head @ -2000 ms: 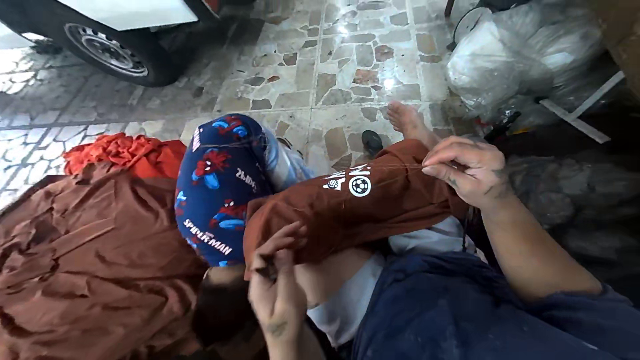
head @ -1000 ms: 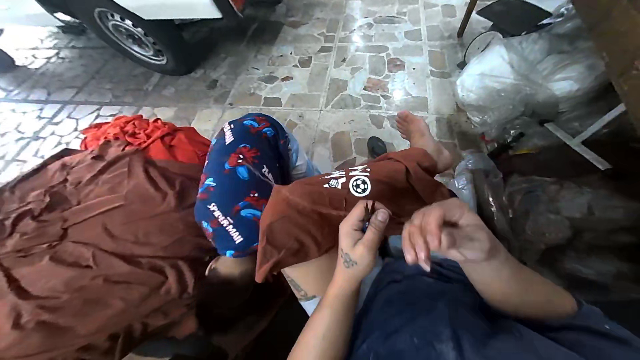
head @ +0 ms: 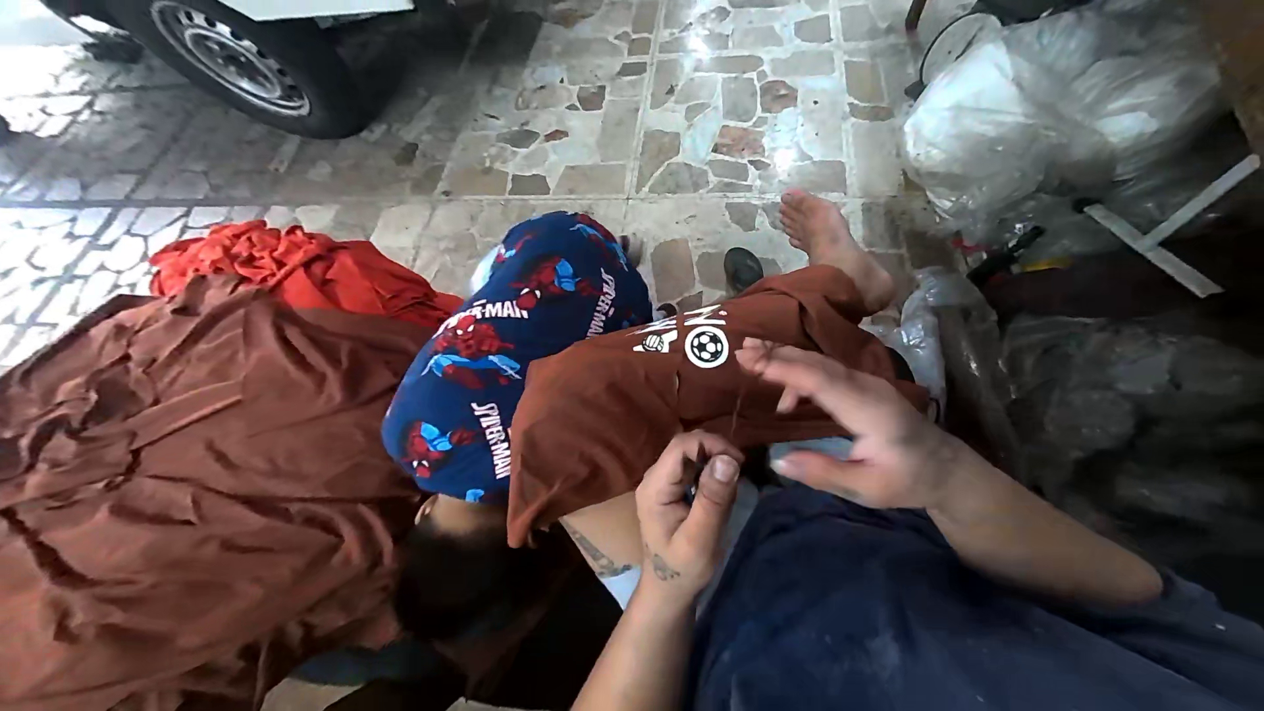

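A brown fabric piece (head: 612, 395) with a white printed soccer ball and letters lies across my lap. Above its near edge, my left hand (head: 691, 504) is closed with thumb against the curled fingers, pinching a thin thread (head: 737, 410); a small dark item shows between the fingers, too hidden to name. My right hand (head: 859, 434) hovers to the right, over the fabric's right part, its fingers spread and slightly blurred. The thread rises from my left hand toward my right fingertips; whether those touch it is unclear.
A person in blue Spider-Man print clothing (head: 553, 286) leans against my lap at the left. Brown cloth (head: 178, 474) and red cloth (head: 286, 267) are heaped beyond. Plastic bags (head: 1047, 118) and a metal stand leg (head: 1155, 252) are at right. A vehicle wheel (head: 237, 59) stands at upper left.
My left hand has moved right, from the fabric's left end to its near edge. My right hand has come away from the fabric's far right end, and its fingers have spread.
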